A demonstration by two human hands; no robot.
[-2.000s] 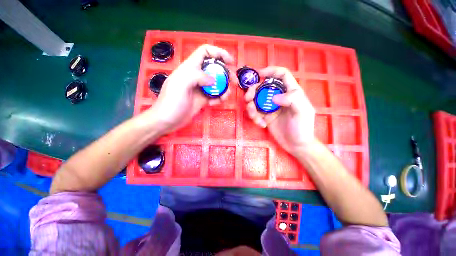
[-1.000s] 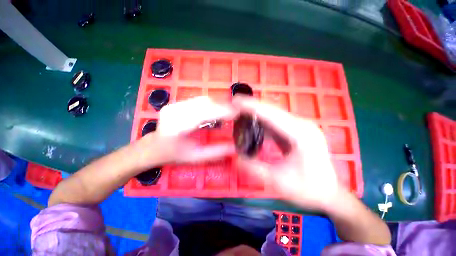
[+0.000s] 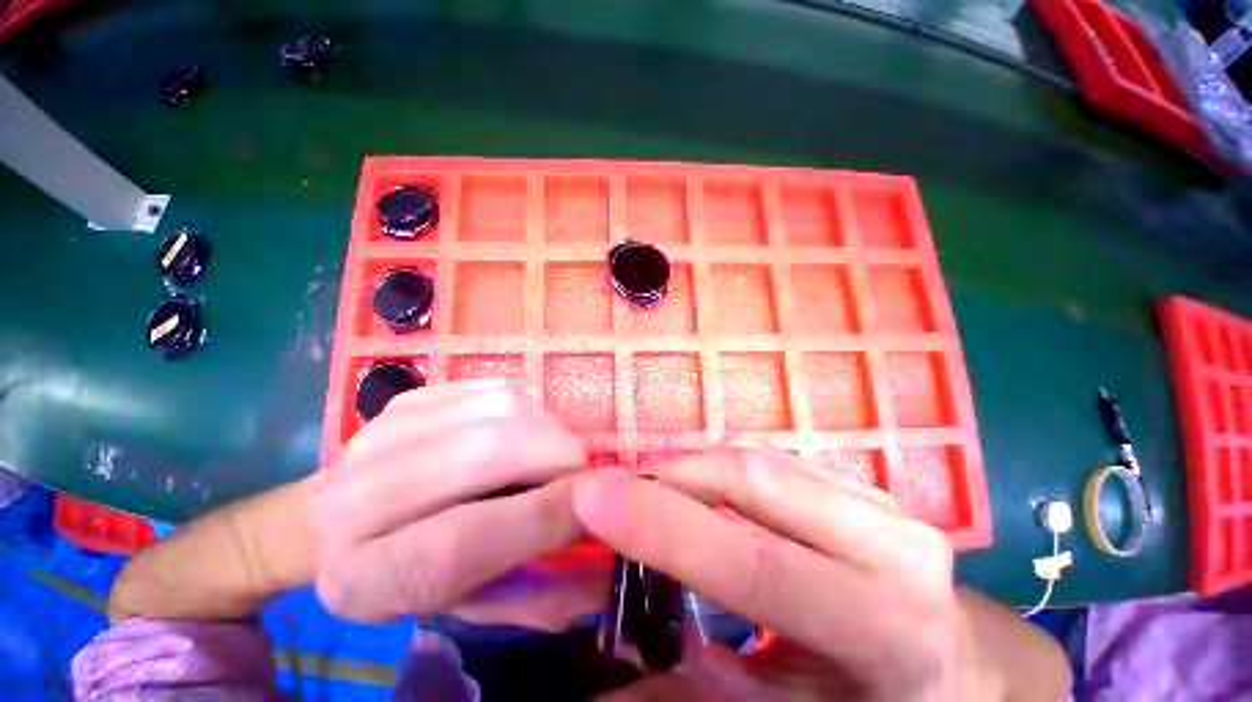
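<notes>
My left hand (image 3: 446, 501) and my right hand (image 3: 810, 562) meet over the near edge of the red-orange foam tray (image 3: 536, 344). My right hand holds a black round smartwatch (image 3: 652, 610), seen steeply tilted below the fingers. A dark edge shows between my left fingers; what it belongs to is hidden. An unlit watch (image 3: 640, 273) lies in the tray's second row, over a pocket divider. Three unlit watches (image 3: 408, 211) show in the left column, the third partly behind my left hand.
Two black watches with pale strips (image 3: 175, 327) lie left of the tray on the green bench (image 3: 261, 398), beside a metal upright (image 3: 83, 158). Two dark discs (image 3: 306, 55) lie farther back. A pale ring (image 3: 1114, 510), white puck (image 3: 1055, 516) and spare tray (image 3: 1215, 439) are at right.
Both hands have come together and moved down towards me from over the tray. The two blue displays no longer show. The watch between pockets has gone from lit to dark.
</notes>
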